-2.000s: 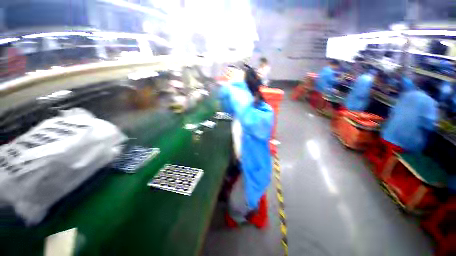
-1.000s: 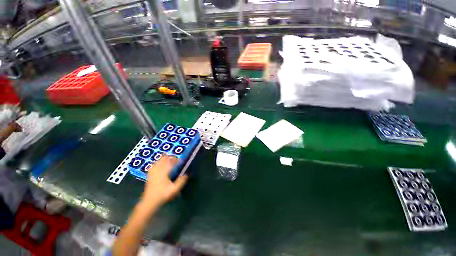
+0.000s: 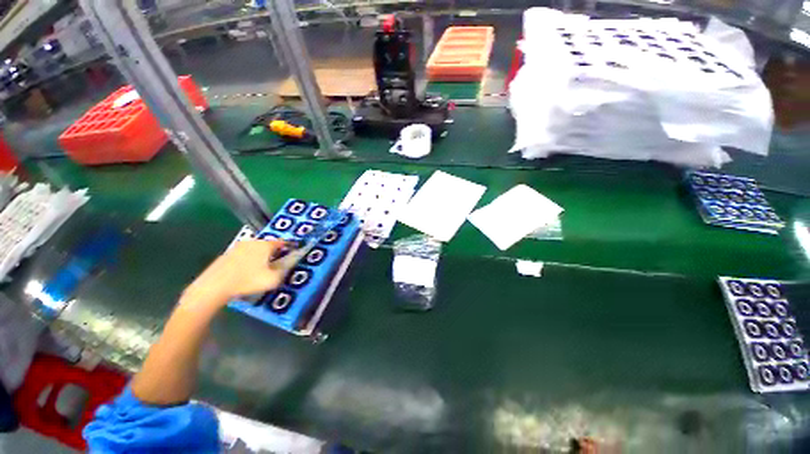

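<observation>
A stack of blue panels [image 3: 306,306] with dark, white-ringed squares lies tilted at left of centre. My left hand [image 3: 258,268] reaches in from the lower left, palm down, its bent fingers on the top panel; whether they pinch anything is unclear. The hand covers the left part of the stack. My right hand is not in view. A clear bag with a white label [image 3: 416,270] lies right of the stack. Behind are a pale dotted panel [image 3: 380,204], a plain cream sheet [image 3: 442,206] and a white sheet [image 3: 517,215].
Metal posts [image 3: 182,124] rise behind the stack. At right are a blue panel [image 3: 733,199], a white-edged panel [image 3: 766,332] and a white-wrapped stack [image 3: 635,97]. Farther back are a black stand [image 3: 395,75], a white roll [image 3: 414,140], an orange-yellow handle [image 3: 288,129] and red crates [image 3: 120,129].
The view has swung from the aisle to the bench. Since one second ago, my left hand has moved left and up over the blue stack, and its sleeve now shows.
</observation>
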